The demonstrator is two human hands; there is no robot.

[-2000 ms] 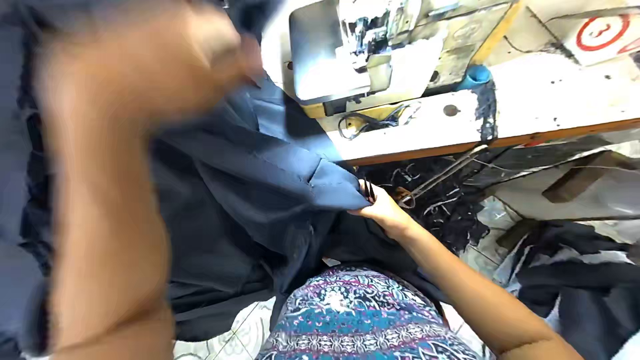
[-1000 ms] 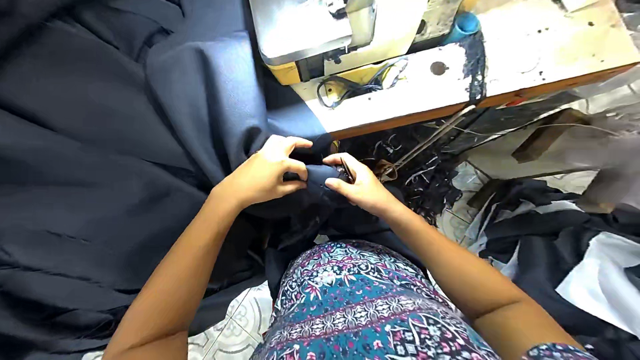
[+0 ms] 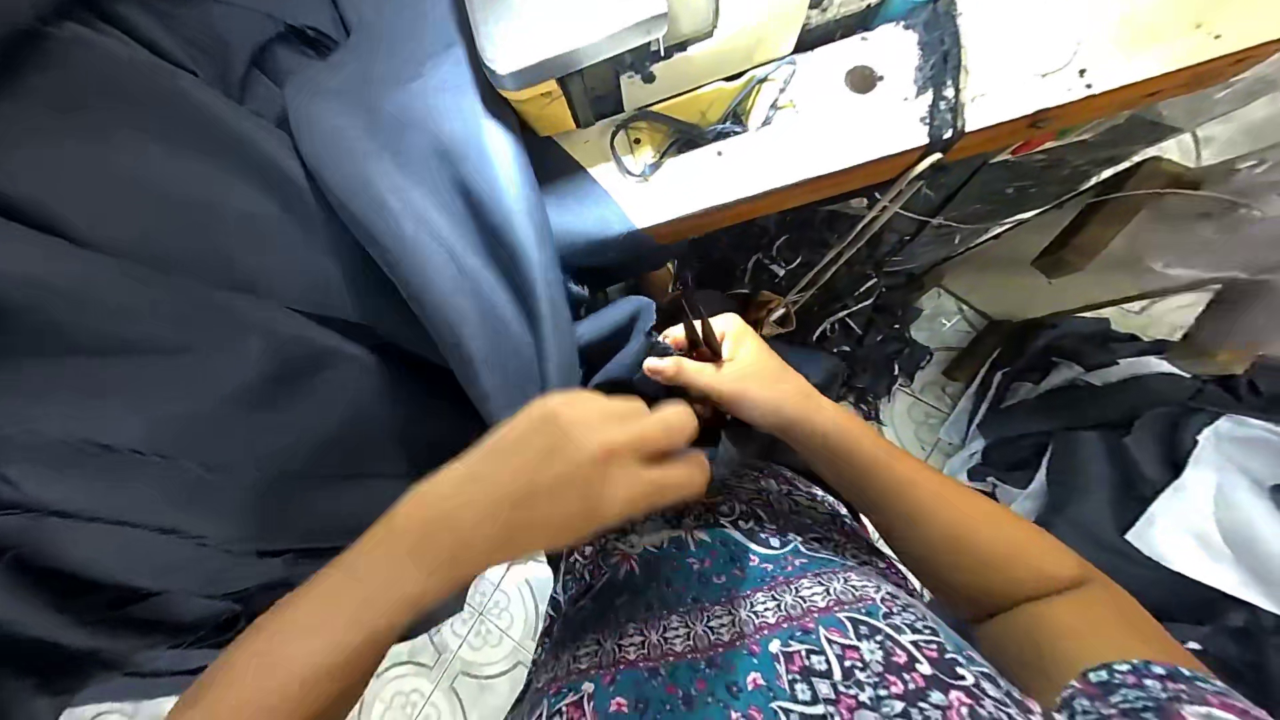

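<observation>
Dark navy fabric hangs in broad folds across the left side, and a small gathered part of it reaches my right hand. That hand pinches the fabric's edge between thumb and fingers and also holds a small dark pointed tool, perhaps thread snips, with its tips pointing up. My left hand is blurred, just below and left of the right one, its fingers curled; whether it grips anything cannot be told.
Above stands a sewing machine on a white table with a wooden edge. A black cord lies by its base. Fabric scraps and thread lie under the table; black and white cloth pieces are heaped on the right over the tiled floor.
My left hand swung down from the upper left to the fabric by the right hand, then moved lower, off the fabric piece between the hands. My right hand keeps its hold on the cloth.
</observation>
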